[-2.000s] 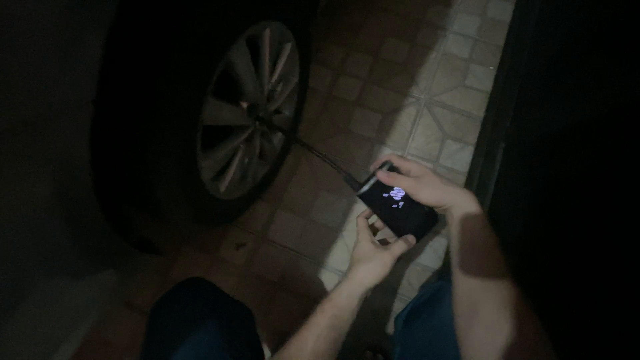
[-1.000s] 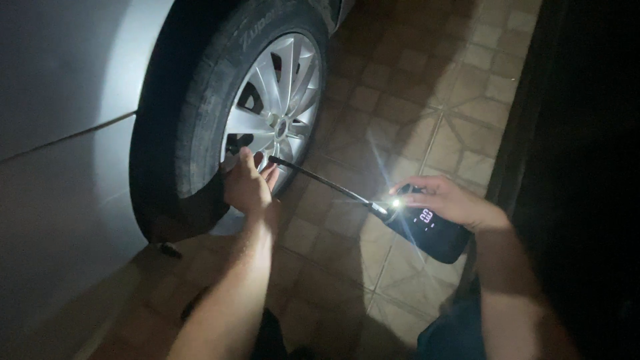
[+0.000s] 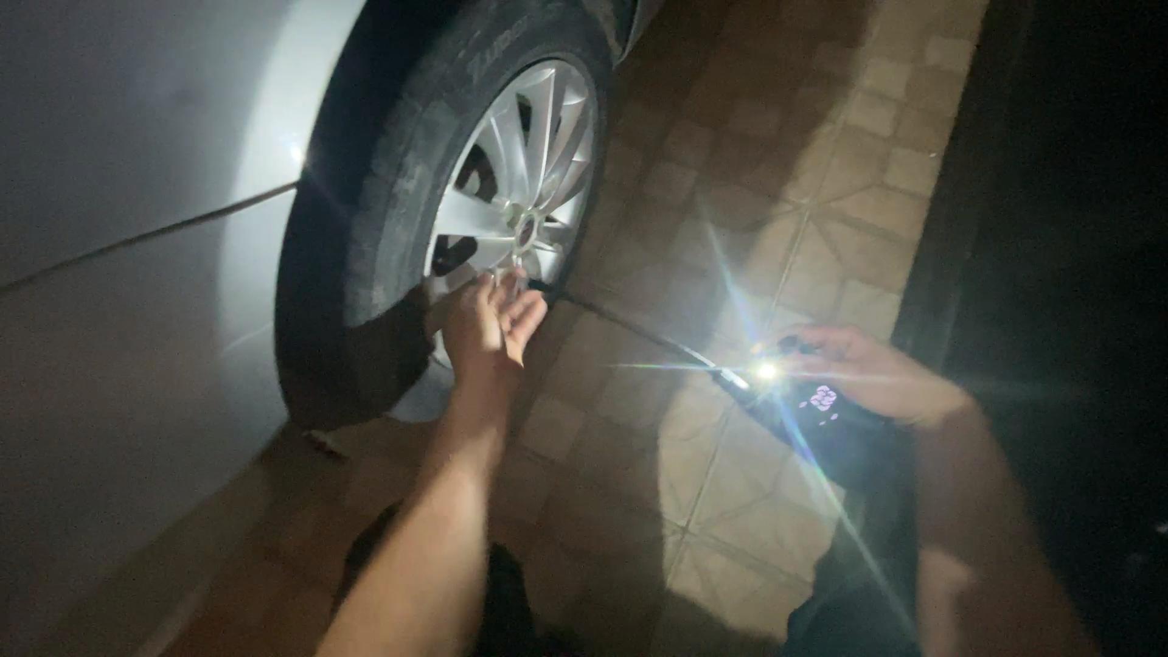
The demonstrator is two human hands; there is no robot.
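My right hand grips a black portable tyre inflator, its lamp shining and its display lit. A thin black hose runs from the inflator to the alloy wheel of a car. At the lower part of the wheel, beside the hose end, is my left hand, with its fingers partly curled. Whether it holds the hose end or only touches it cannot be made out. The tyre stands upright on the floor, and its valve is hidden.
A silver car body panel fills the left side. Patterned paving tiles cover the ground between car and a dark edge on the right. A small dark object lies behind the tyre. My knees show at the bottom.
Two seconds ago both hands were on the inflator in near darkness; since then my left hand has moved to the wheel. The inflator's lamp has come on and lights the wheel and car.
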